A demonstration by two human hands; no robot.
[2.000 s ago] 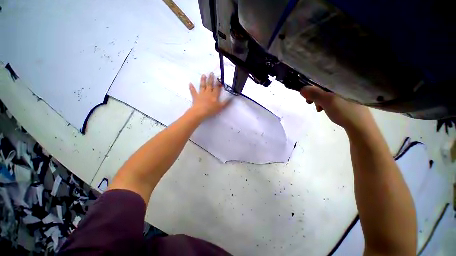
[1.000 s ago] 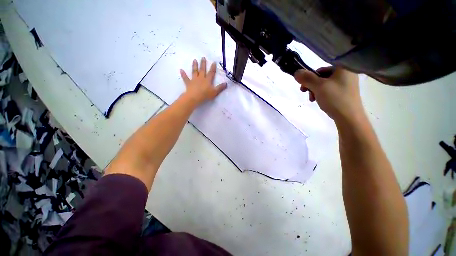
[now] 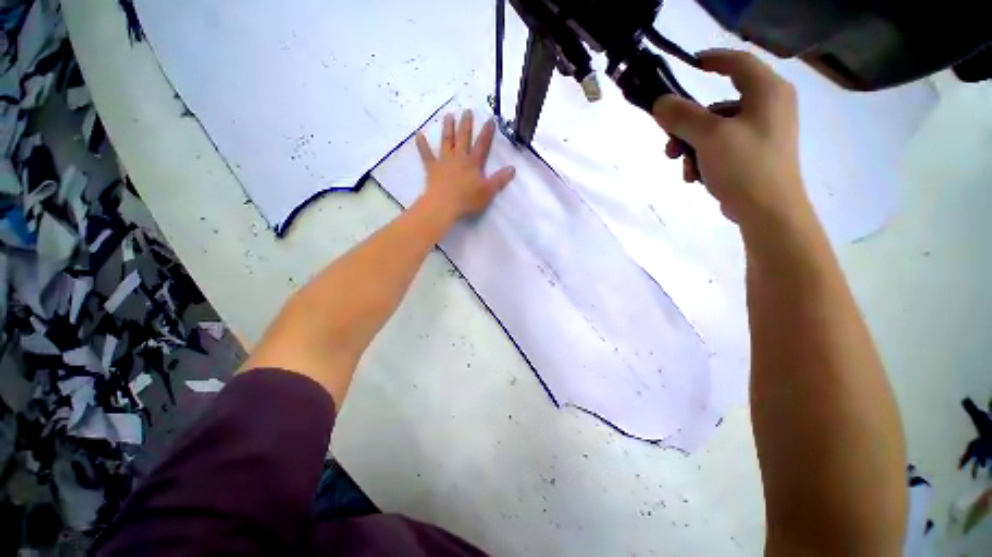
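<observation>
The cutting machine's motor body (image 3: 859, 33) is at the upper right, cut off by the picture's edge. My right hand (image 3: 729, 131) grips its dark handle (image 3: 647, 82). The upright blade stand (image 3: 531, 87) meets the white paper marker (image 3: 250, 87) at the top centre. My left hand (image 3: 462, 169) lies flat with fingers spread on the marker, just left of the stand, holding nothing. A long white-topped piece (image 3: 587, 294) with dark edges runs from under my left hand toward the lower right. The base plate cannot be made out.
The off-white table (image 3: 424, 435) has small specks on it. Its curved edge runs down the left. Floor scraps (image 3: 87, 316), black and white, lie beyond that edge. A dark offcut (image 3: 976, 435) lies at the far right.
The motor body has shifted up and right in view, showing more of the handle and my right hand. The cut along the long piece has lengthened. My left hand stays flat near the stand.
</observation>
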